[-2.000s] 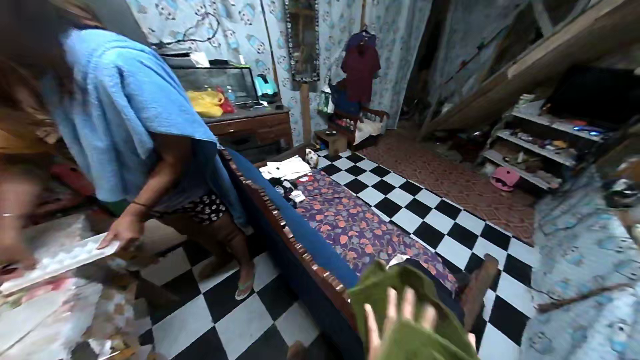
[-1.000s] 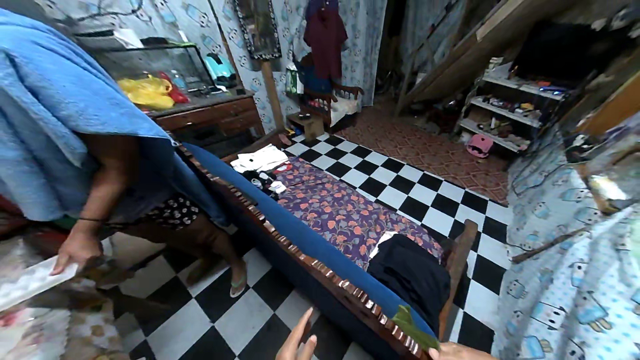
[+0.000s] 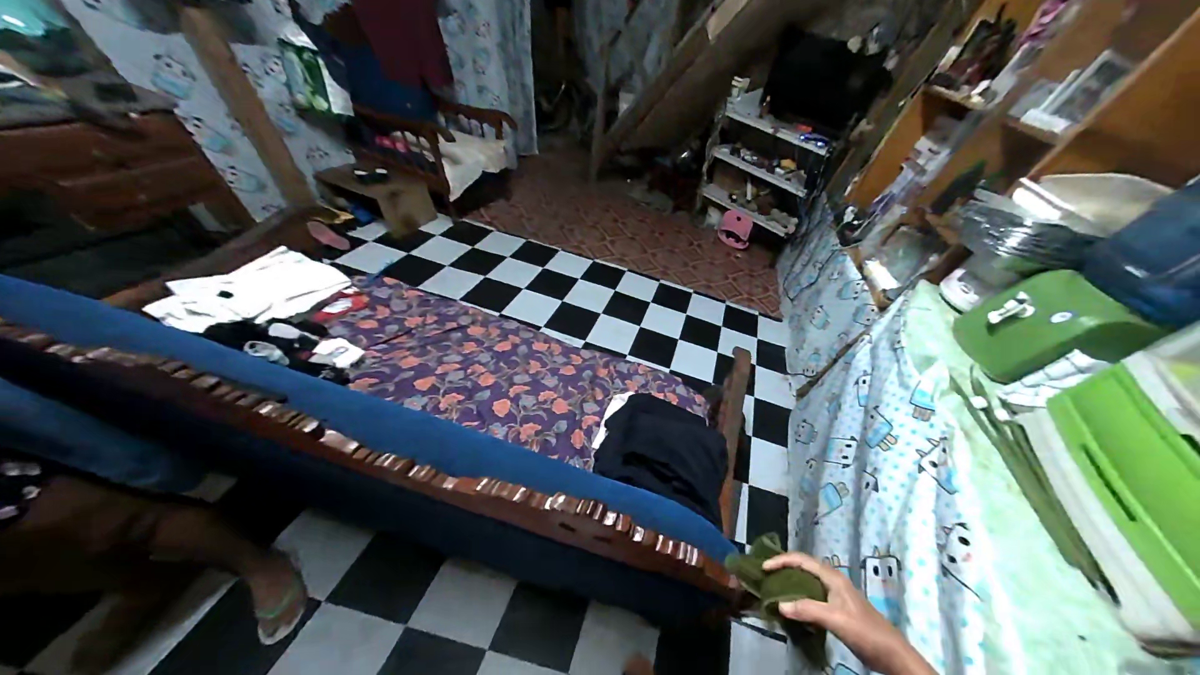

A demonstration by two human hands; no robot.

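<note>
My right hand [image 3: 830, 600] grips a bunched olive-green cloth [image 3: 783, 581] at the near right end of the wooden sofa's backrest [image 3: 469, 487]. Past the backrest lies a seat covered with purple floral fabric [image 3: 506, 389]. A folded dark cloth [image 3: 661, 450] rests on its right end, partly over something white. At the seat's left end are a white cloth [image 3: 258, 291] and black-and-white clothing [image 3: 281, 347]. My left hand cannot be made out; only a small skin-coloured bit shows at the bottom edge.
Another person's leg and sandalled foot [image 3: 277, 595] are at lower left on the checkered floor [image 3: 441, 600]. On the right, a table with a light green cover [image 3: 1012, 487] holds green containers [image 3: 1050, 323]. A white shelf rack [image 3: 759, 169] and a low wooden table [image 3: 384, 192] stand farther back.
The view has swung right and down. The green cloth, spread over my hand two seconds ago, is now bunched in my right hand. My left hand, visible one second ago, has mostly left the view.
</note>
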